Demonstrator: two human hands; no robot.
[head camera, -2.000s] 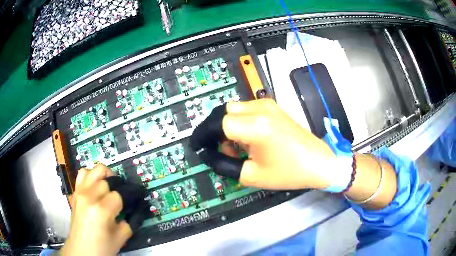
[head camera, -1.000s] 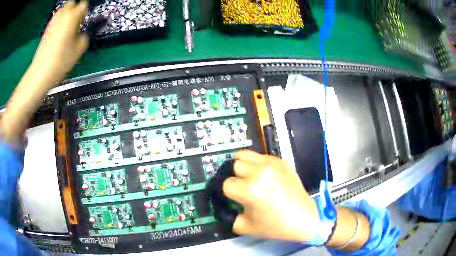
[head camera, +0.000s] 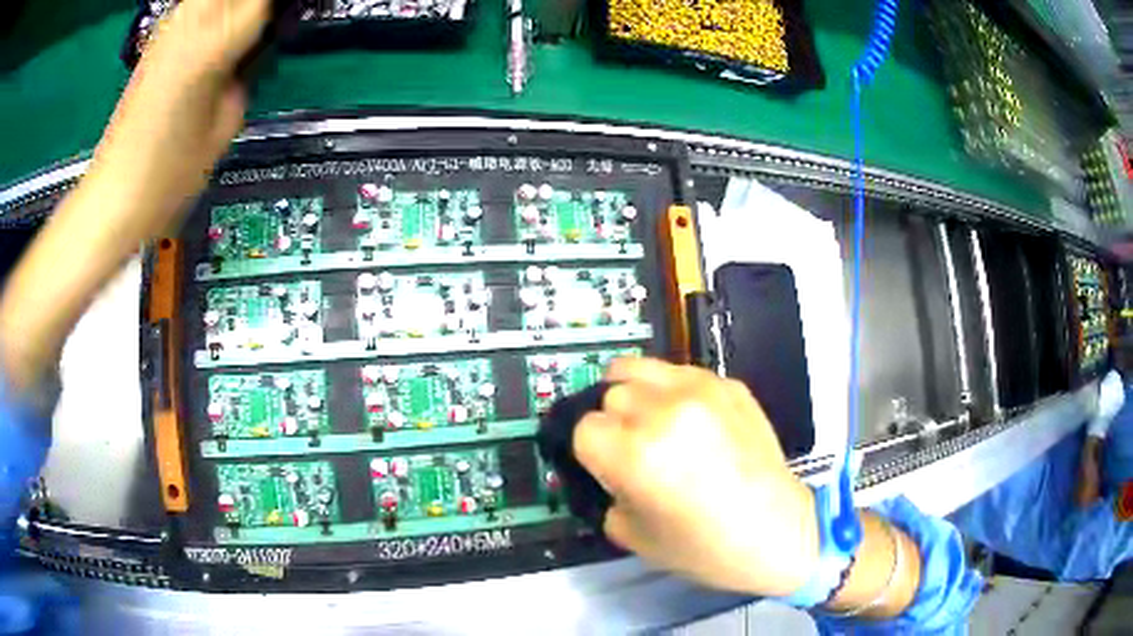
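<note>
A black solder pallet (head camera: 336, 478) with orange-brown end bars holds rows of small green circuit boards (head camera: 426, 395) carrying small parts. My right hand (head camera: 683, 478), in black finger cots, is over the lower right boards; its fingertips are hidden behind the hand, so I cannot tell what it holds. My left hand (head camera: 214, 37) reaches over the black bin of silver-white capacitors (head camera: 385, 9) at the top edge; its fingers are blurred and partly cut off, and their grip is unclear.
A second black bin holds yellow components (head camera: 702, 31). A slim silver stick (head camera: 517, 50) lies between the bins. A smartphone (head camera: 764, 354) lies on white paper right of the pallet. A blue coiled cord (head camera: 857, 249) hangs to my right wrist. Another person's arm (head camera: 1093, 460) shows at far right.
My left hand has gone from the lower left boards up to the capacitor bin. My right hand has moved to the lower right boards. The view has shifted and turned.
</note>
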